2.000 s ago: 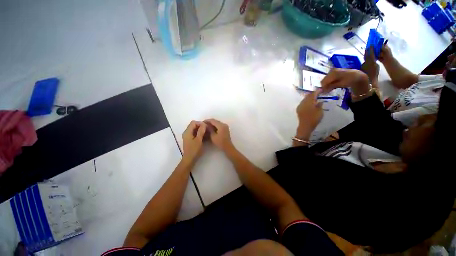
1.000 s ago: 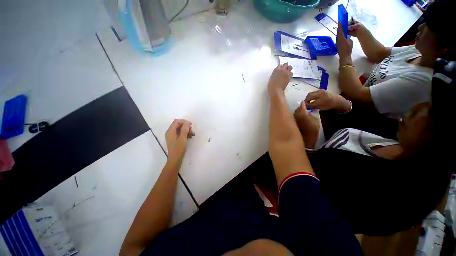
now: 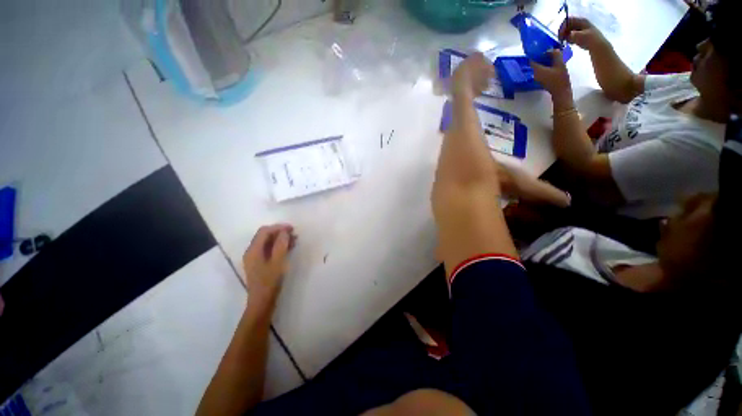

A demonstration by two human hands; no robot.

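A flat retail box [image 3: 309, 169] with a white printed face and a blue edge lies on the white table ahead of me. My left hand [image 3: 268, 253] rests just below it, with a small dark thing [image 3: 291, 237] at its fingertips. My right hand [image 3: 474, 75] is stretched far forward right, over a printed retail box [image 3: 452, 68]. It is blurred, and its fingers hide whether it grips the box. Another retail box [image 3: 503, 130] lies beside my right forearm, partly covered.
Co-workers sit at the right; one person's hand [image 3: 553, 75] holds a blue tray [image 3: 539, 39]. A blue item [image 3: 517, 75] lies near it. A kettle [image 3: 213, 49], clear plastic [image 3: 358, 63] and a teal basin [image 3: 457, 15] stand at the rear. A black strip [image 3: 106, 268] crosses the left.
A retail box now lies on the table in front of me. My hands, together at first, are apart; my right hand has moved far forward right. The view has shifted.
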